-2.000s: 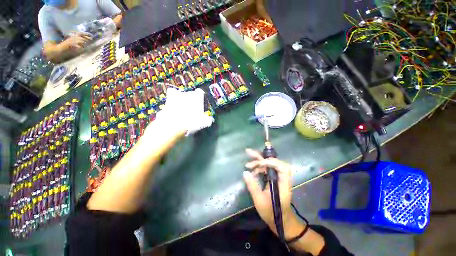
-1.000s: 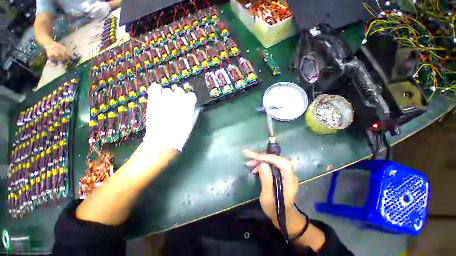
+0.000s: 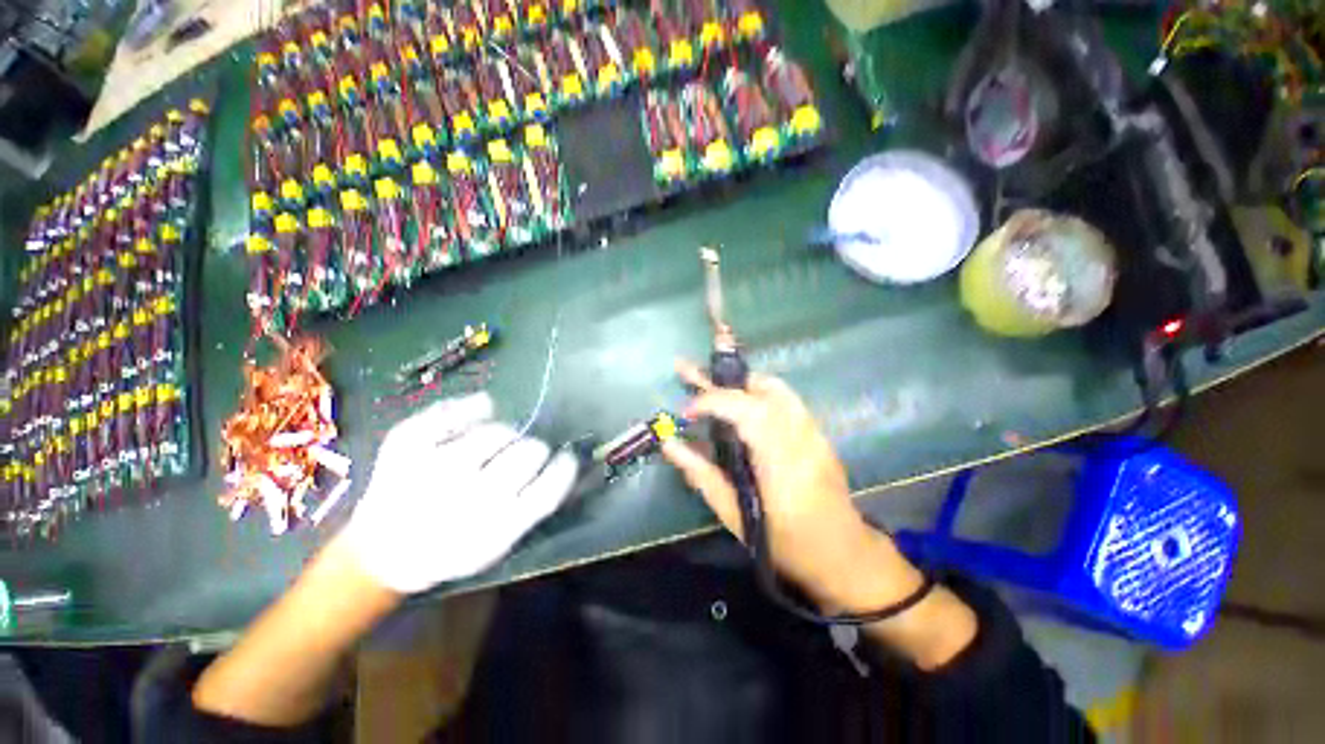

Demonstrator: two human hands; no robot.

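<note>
My left hand (image 3: pixel 465 494), in a white glove, is low at the bench edge. A thin pale strand of solder wire (image 3: pixel 549 381) rises from its fingers. A circuit board (image 3: pixel 635 445) with a dark cylinder and a yellow end lies between my hands; its left end is at the gloved fingertips, and I cannot tell if they grip it. My bare right hand (image 3: pixel 792 472) holds the soldering iron (image 3: pixel 730 393), tip pointing up and away, clear of the board. My right fingertips are beside the board's yellow end. Another board (image 3: pixel 448 355) lies beyond my glove.
A pile of copper strips (image 3: pixel 281 436) is left of my glove. Trays of boards (image 3: pixel 608 157) stand at the back and left. A white tub (image 3: pixel 904 218), a yellowish-green pot (image 3: pixel 1039 273) and a black unit with a red light (image 3: pixel 1171 329) are right. A blue stool (image 3: pixel 1163 541) stands below.
My left hand has come back from the board tray to the bench edge. Two boards now lie on the mat. My right hand and the iron have moved slightly left, and the tip is away from the tub.
</note>
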